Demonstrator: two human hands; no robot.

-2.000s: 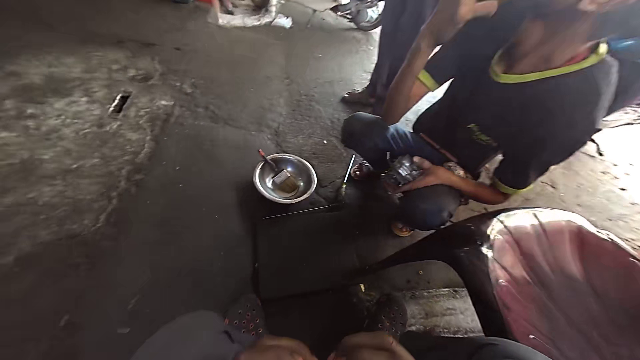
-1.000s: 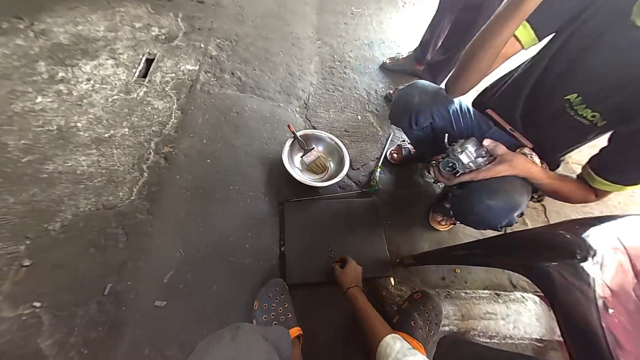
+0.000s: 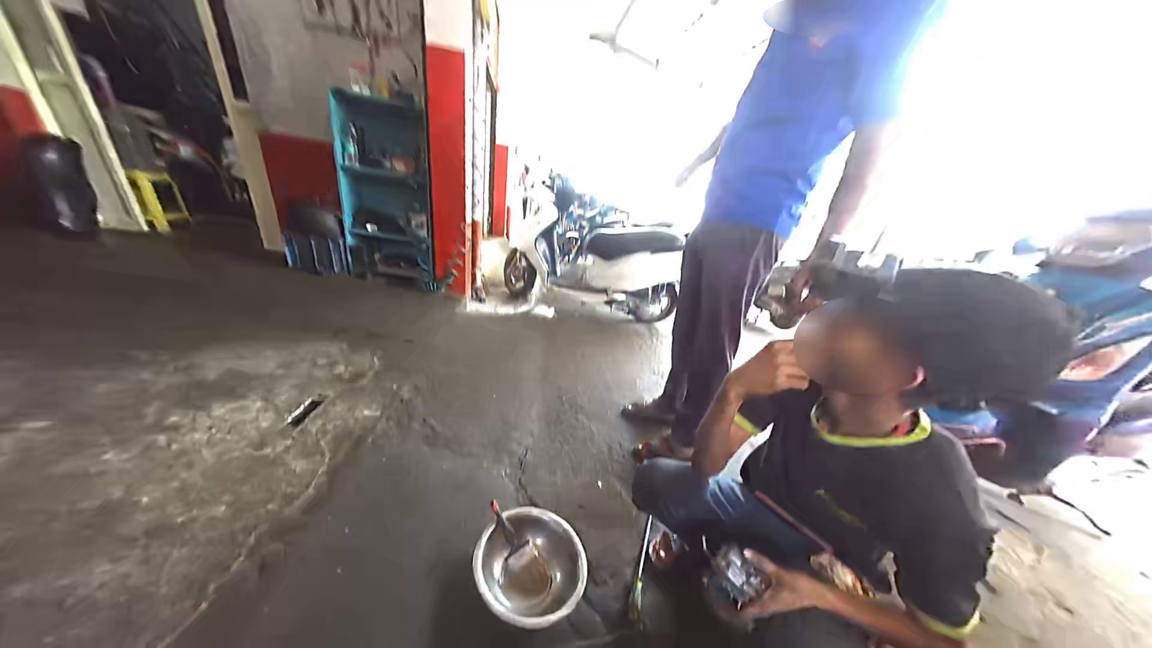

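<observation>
Neither my left hand nor my right hand shows in the head view. On the floor at the lower middle sits a steel bowl (image 3: 576, 567), with a red-handled paint brush (image 3: 513, 540) lying in it. A thin rod (image 3: 641, 567) lies to the right of the bowl. Further right, a person in a dark shirt (image 3: 864, 504) sits low and holds a metal carburetor-like part (image 3: 738, 576) in one hand, the other hand raised near the head.
Behind stands a person in a blue shirt (image 3: 778, 135). A white scooter (image 3: 621, 256) is parked beyond, and a blue shelf (image 3: 382, 189) stands by the red and white wall. A yellow stool (image 3: 160, 200) is at the left; a slot (image 3: 306, 411) marks the concrete floor.
The view has swung up, and the hand seen low in the frame one second ago is out of sight. The seated person has raised one hand near the head and still holds the metal part.
</observation>
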